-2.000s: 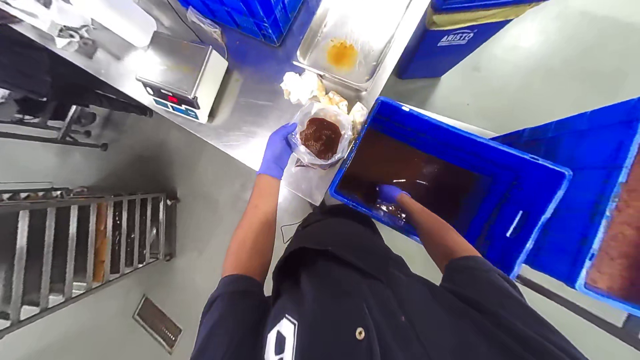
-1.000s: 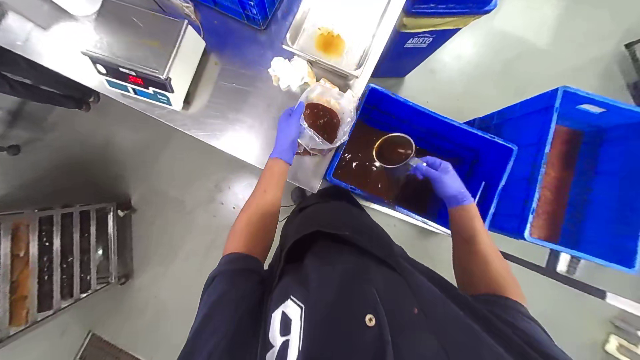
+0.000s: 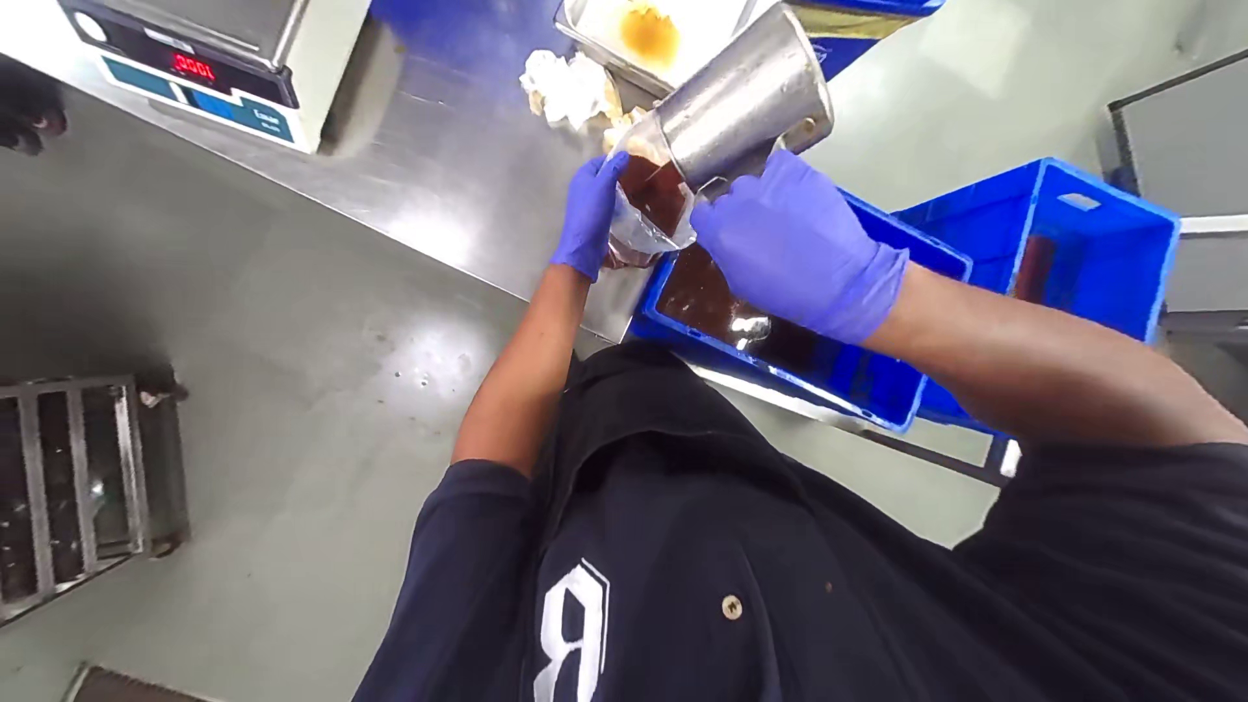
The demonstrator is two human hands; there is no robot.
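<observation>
My left hand (image 3: 590, 214), in a purple glove, grips the side of a clear plastic bag (image 3: 639, 234) with dark red-brown liquid in it, at the bench edge. My right hand (image 3: 804, 249), gloved alike, is closed on the handle of a metal jug (image 3: 746, 97). The jug is tipped over the bag, its rim at the bag's mouth; whether liquid is flowing cannot be seen. Below my right hand is a blue plastic crate (image 3: 809, 385) with the same dark liquid in it.
A digital scale (image 3: 210, 68) stands on the steel bench (image 3: 429, 166). Crumpled white paper (image 3: 570, 88) and a metal tray (image 3: 604, 24) with an orange-brown stain lie beyond the bag. Another blue crate (image 3: 1102, 253) is at the right, a metal rack (image 3: 73, 478) at the lower left.
My right hand has brought the jug up from the crate to the bag and tipped it. My left hand still holds the bag. The view has shifted.
</observation>
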